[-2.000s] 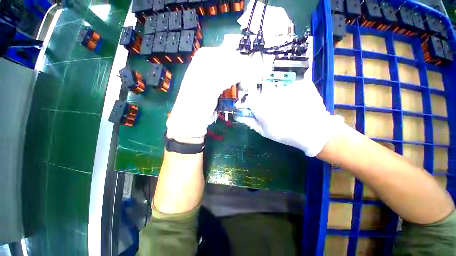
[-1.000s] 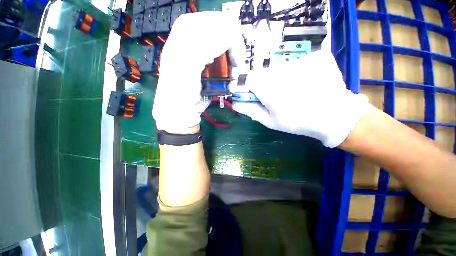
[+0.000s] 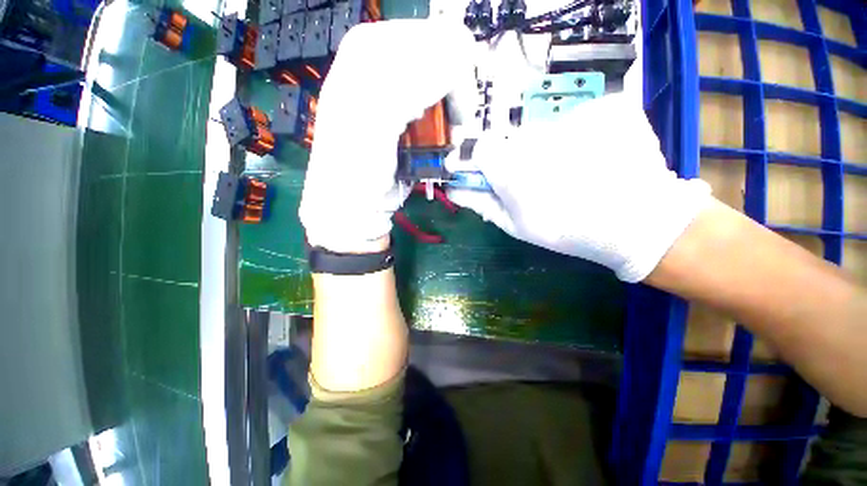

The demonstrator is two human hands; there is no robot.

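Observation:
My left hand [image 3: 366, 133], in a white glove, is closed around a coil component [image 3: 427, 138]. Its copper winding and blue part show, with pale leads pointing down toward me. My right hand [image 3: 580, 185], also gloved, holds a light-blue-handled tool [image 3: 470, 180] at the right side of the coil's lead end. The tool's tip is too small to make out. Red-handled pliers [image 3: 418, 226] lie on the bench under the coil, partly hidden.
A fixture with a pale green block [image 3: 563, 93] and black cables stands behind my hands. Coils [image 3: 306, 36] stand in rows at back left. A conveyor [image 3: 157, 247] runs along the left. A blue divided tray [image 3: 656, 380] is at right.
Compared with two seconds ago, the view has shifted closer, and the coil and red handles show more clearly. Over the last second my hands have kept nearly the same pose around the coil.

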